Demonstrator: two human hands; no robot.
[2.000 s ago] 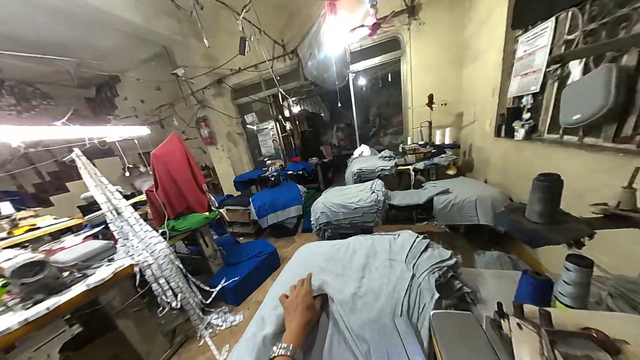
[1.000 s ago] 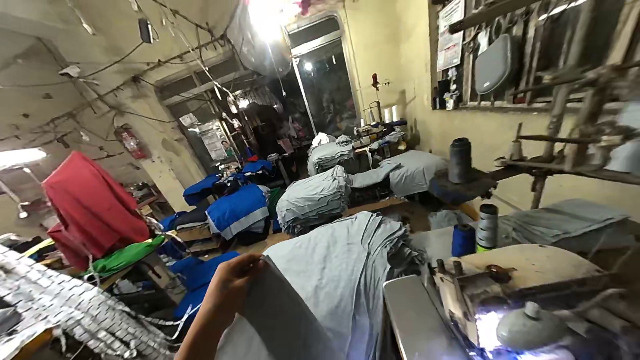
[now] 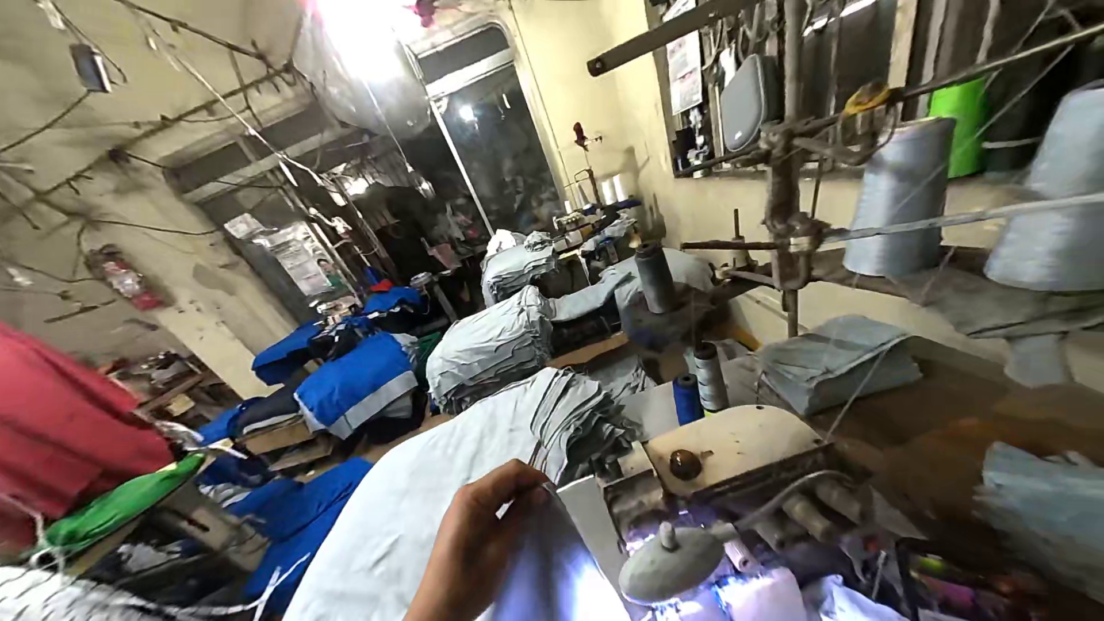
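My left hand [image 3: 483, 526] comes up from the bottom edge and pinches the edge of a light grey fabric piece [image 3: 535, 573] between thumb and fingers. That piece hangs beside a lit sewing machine [image 3: 733, 457]. Behind and left of the hand lies a large stack of grey fabric pieces [image 3: 423, 483], its layered edges turned toward the machine. A round metal tension part or knob plate [image 3: 673, 565] sits at the front of the machine, right of the hand. My right hand is not in view.
Blue [image 3: 687, 398] and grey thread spools [image 3: 710, 377] stand behind the machine. Large thread cones [image 3: 901, 194] hang about a metal stand at right. Folded grey fabric [image 3: 837, 362] lies on the table. More grey bundles [image 3: 492, 345], blue cloth [image 3: 354, 379] and red cloth [image 3: 69, 431] lie beyond.
My left hand rested on the grey stack, then lifted a piece by its edge; now it holds fabric beside the machine. The view has swung right.
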